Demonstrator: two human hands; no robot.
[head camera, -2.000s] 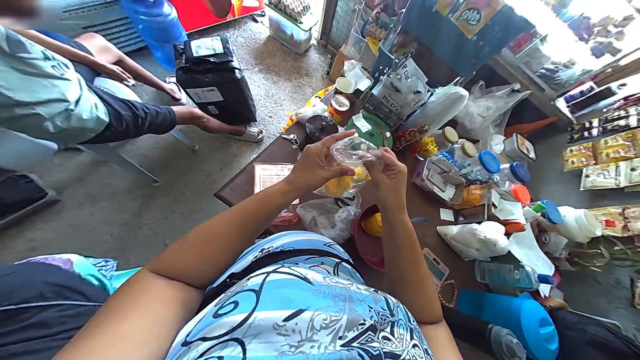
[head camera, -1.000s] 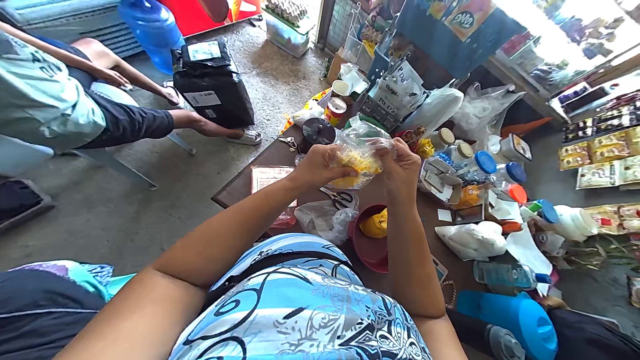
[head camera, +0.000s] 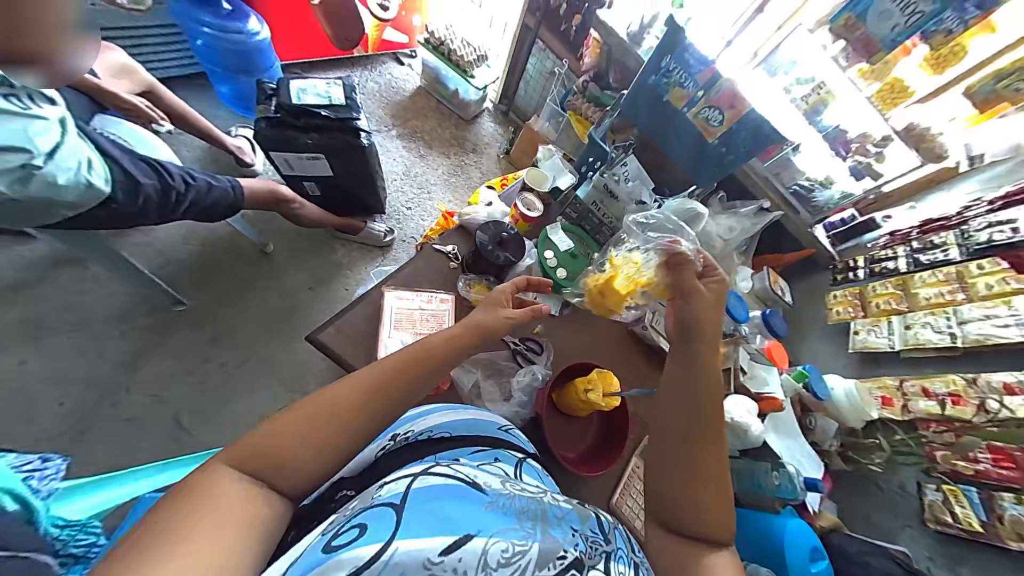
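My right hand (head camera: 694, 280) grips the top of a clear plastic bag (head camera: 620, 284) with something yellow inside, raised over the brown table. My left hand (head camera: 512, 308) is apart from it, fingers spread, holding nothing. Below them a dark red bowl (head camera: 592, 444) holds a yellow lump (head camera: 588, 392) with the blue-grey handle of a utensil sticking out. Black-handled scissors (head camera: 526, 350) lie on a crumpled clear plastic bag (head camera: 500, 384) left of the bowl. A small container with yellow contents (head camera: 478, 288) is beyond my left hand. A green lid (head camera: 564, 252) carries several coins.
A printed pack (head camera: 416, 320) and keys (head camera: 450, 254) lie at the table's left. A black lidded container (head camera: 498, 244) and a can (head camera: 526, 210) stand behind. Capped jars crowd the right, near a calculator (head camera: 632, 496). A seated person (head camera: 144, 172) is at left beside a black-wrapped parcel (head camera: 320, 152).
My left hand has let go of the bag and moved left. My right hand has carried the bag to the right, away from where both hands held it.
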